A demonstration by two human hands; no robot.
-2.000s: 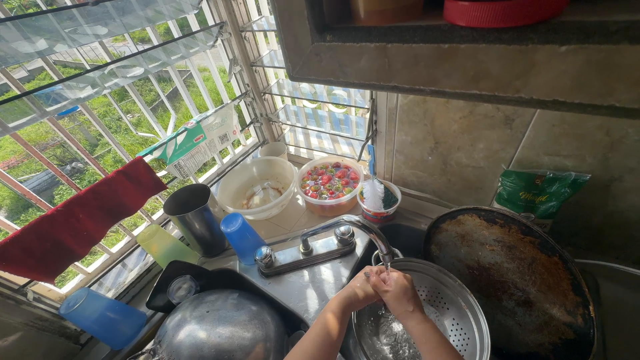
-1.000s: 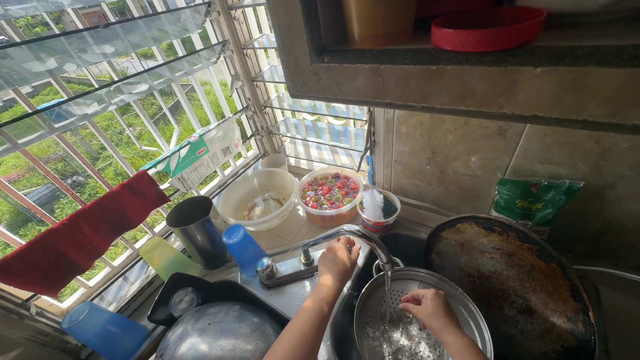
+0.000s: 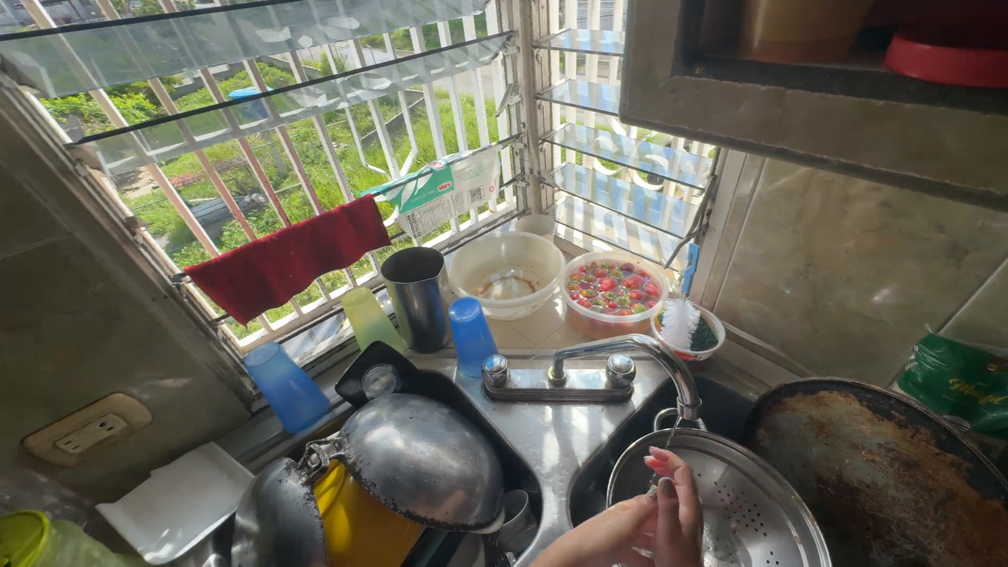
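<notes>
My left hand (image 3: 602, 529) and my right hand (image 3: 676, 504) meet under the thin stream of water from the chrome faucet (image 3: 661, 358). Their fingers touch; whether something small lies between them cannot be told. Below and to the right of them, a perforated metal colander (image 3: 748, 496) rests in the right sink basin. Behind the faucet stand a tub of strawberries in water (image 3: 614, 291), an off-white plastic bowl (image 3: 506, 276) and a small tub (image 3: 709, 335) holding a white bottle brush (image 3: 680, 323).
A large stained round pan (image 3: 874, 472) leans at the right. Dark metal cookware (image 3: 425, 457) fills the left basin. Blue cups (image 3: 472, 339), a metal pitcher (image 3: 416, 299) and a green cup (image 3: 370, 319) line the ledge. A cabinet (image 3: 787, 118) overhangs the upper right; a red cloth (image 3: 291, 256) hangs at the window.
My left hand has left the faucet handle area, where it was one second ago, and come to my right hand under the spout. The right hand has risen from inside the colander.
</notes>
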